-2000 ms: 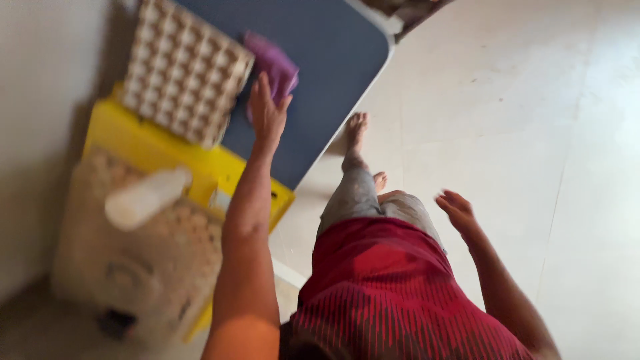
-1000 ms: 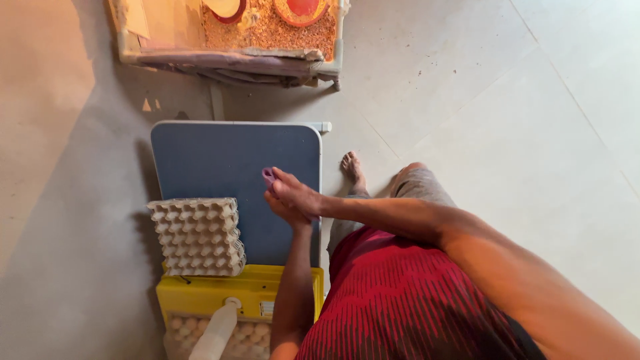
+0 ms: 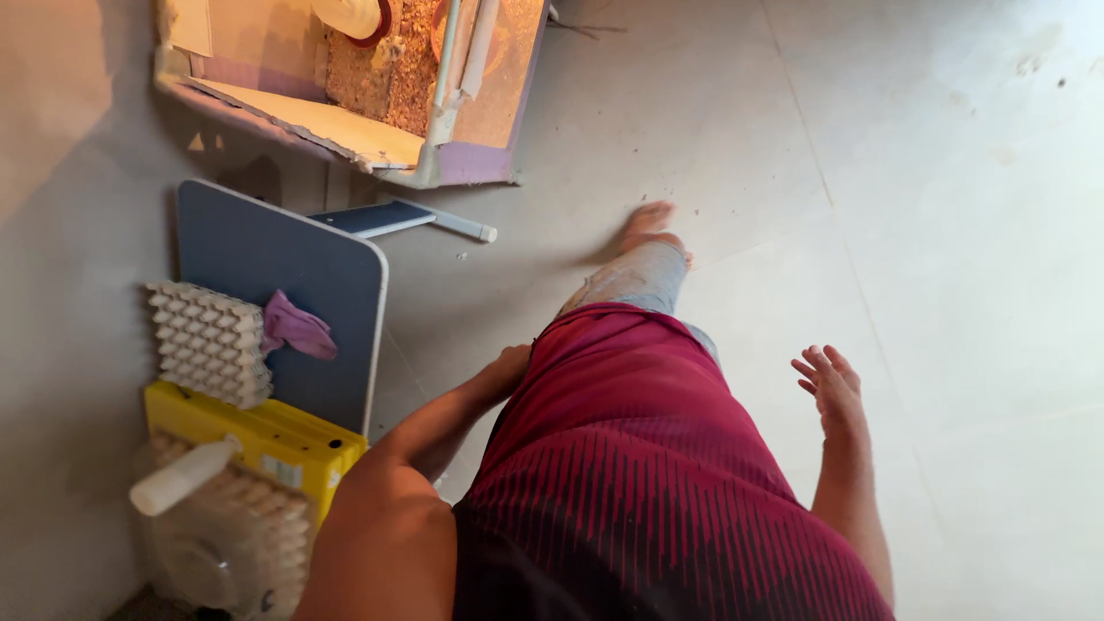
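Observation:
My left hand (image 3: 509,366) hangs beside my red shirt; its fingers are partly hidden at the shirt's edge, so whether it holds anything cannot be told. Out to the right, over the floor, my right hand (image 3: 828,379) has its fingers apart and nothing in them. A purple cloth (image 3: 297,326) lies crumpled on the blue table top (image 3: 276,241), against a stack of egg trays (image 3: 210,336). Below the stack is a yellow egg incubator (image 3: 259,423) with a clear cover, eggs visible through it, and a white plastic bottle (image 3: 185,479) on it.
A lit enclosure (image 3: 423,159) with a pipe frame, litter on its bottom and a round red-rimmed container stands at the upper left. A table leg (image 3: 461,226) juts out near it. The pale tiled floor (image 3: 975,259) spreads to the right, and a wall runs along the left.
My hands, together over the table one second ago, are now apart at either side of my body. The purple cloth shows beside the egg trays. The view has shifted.

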